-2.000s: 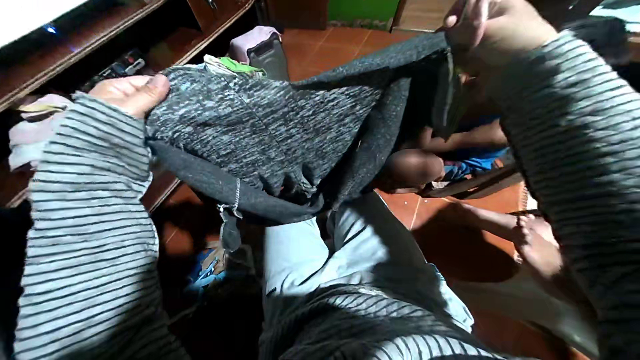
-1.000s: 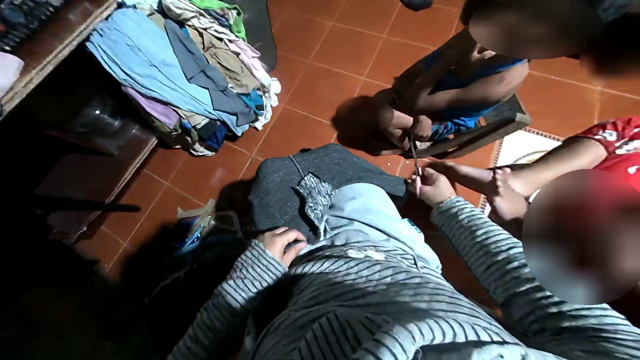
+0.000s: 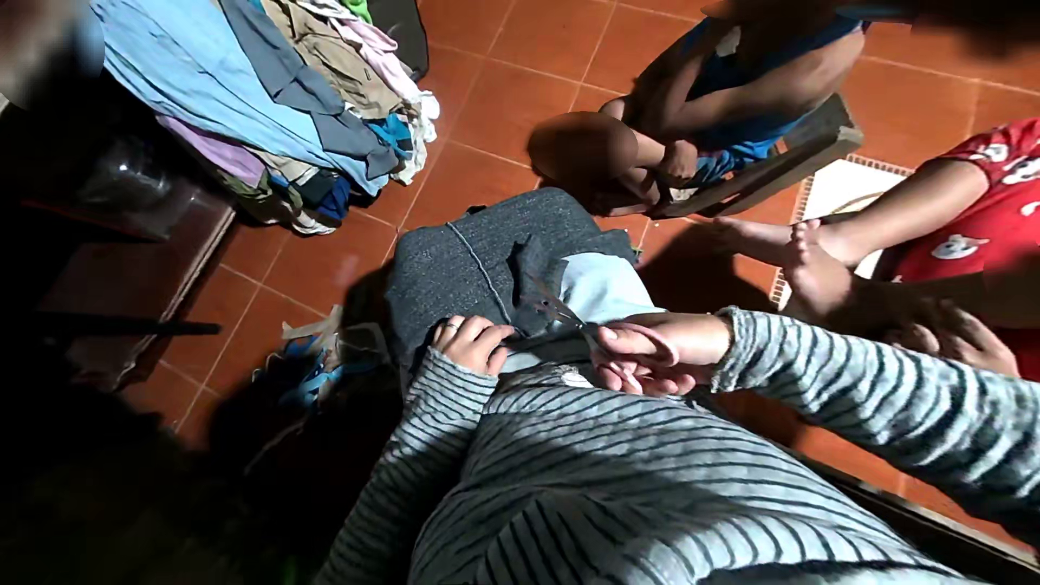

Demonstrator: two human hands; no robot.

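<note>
A dark grey knit garment (image 3: 532, 219) lies spread over my lap, with a light cord (image 3: 479, 264) running across it. My left hand (image 3: 471, 344) rests on the garment's near edge, fingers bent; whether it pinches the cloth cannot be told. In my right hand (image 3: 650, 354) is a pair of scissors (image 3: 573, 315) with pinkish handles, the blades slightly parted and pointing up and left over the garment. Part of the handles is hidden by my fingers. Light-coloured trousers (image 3: 605, 284) show beside the garment.
A pile of folded clothes (image 3: 276, 97) stands at upper left, near a dark wooden shelf (image 3: 122, 284). Two people sit at the right, one on a low wooden seat (image 3: 780, 162). Blue and white scraps (image 3: 321, 366) lie on the tiled floor (image 3: 520, 89) at left.
Two seconds ago both hands held the garment up and stretched; now it lies on my lap. My right hand has moved in from the right side with the scissors, over the garment.
</note>
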